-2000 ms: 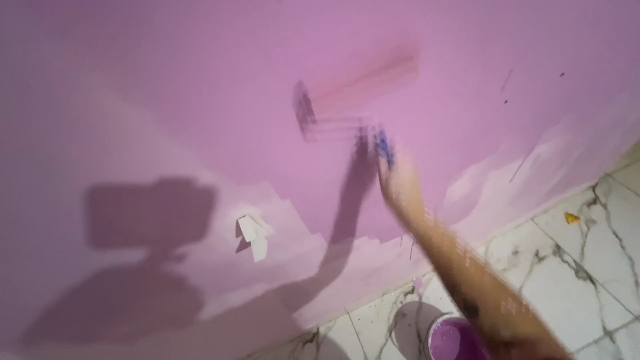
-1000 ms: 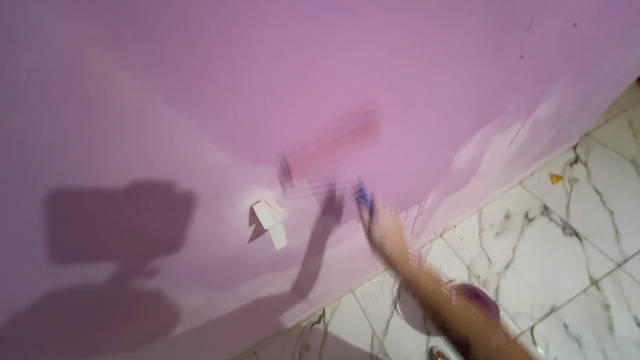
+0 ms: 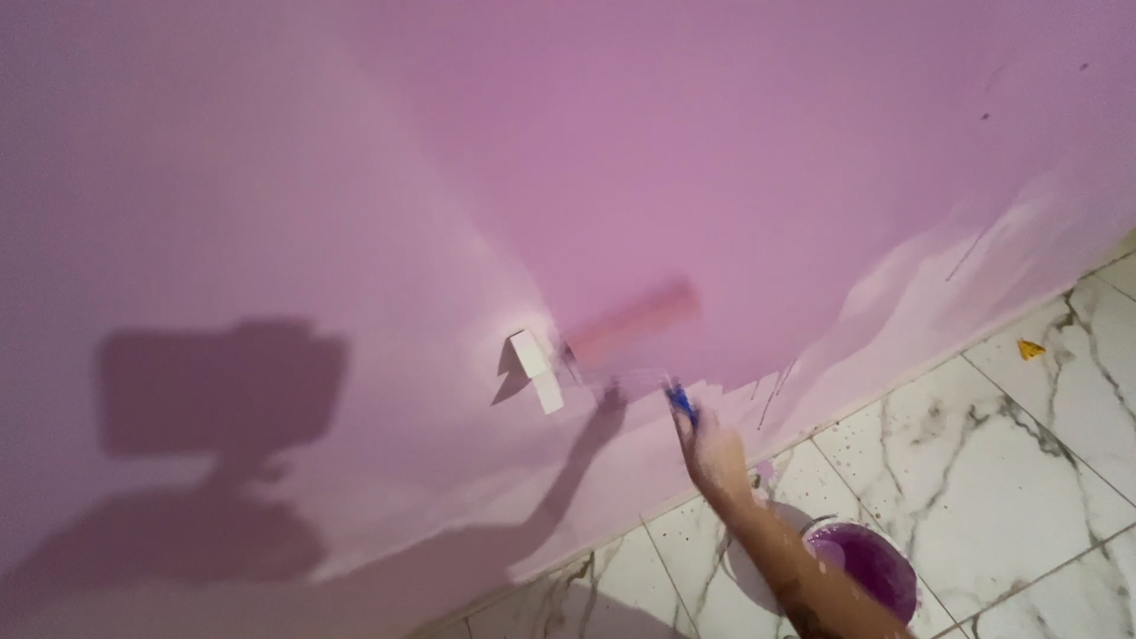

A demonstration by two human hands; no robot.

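My right hand [image 3: 710, 444] is closed around the blue handle of a paint roller [image 3: 635, 321], whose blurred pinkish sleeve lies against or just off the purple wall [image 3: 710, 160]. The roller is right of a white fitting [image 3: 536, 368], perhaps a socket box with tape or paper, fixed low on the wall. Deeper fresh-looking purple covers the middle of the wall, and paler paint shows in a ragged strip near the floor. A round bucket of purple paint [image 3: 865, 568] stands on the floor, partly behind my right forearm. My left hand is out of view.
White marble-look floor tiles [image 3: 994, 497] with grey veins meet the wall along a slanting edge. Paint drops dot the tiles near the bucket. A small yellow scrap [image 3: 1030, 350] lies on the floor at the right. Shadows fall on the wall at left.
My right hand has moved the roller down the wall, from above the white fitting to beside it. The view has shifted somewhat.
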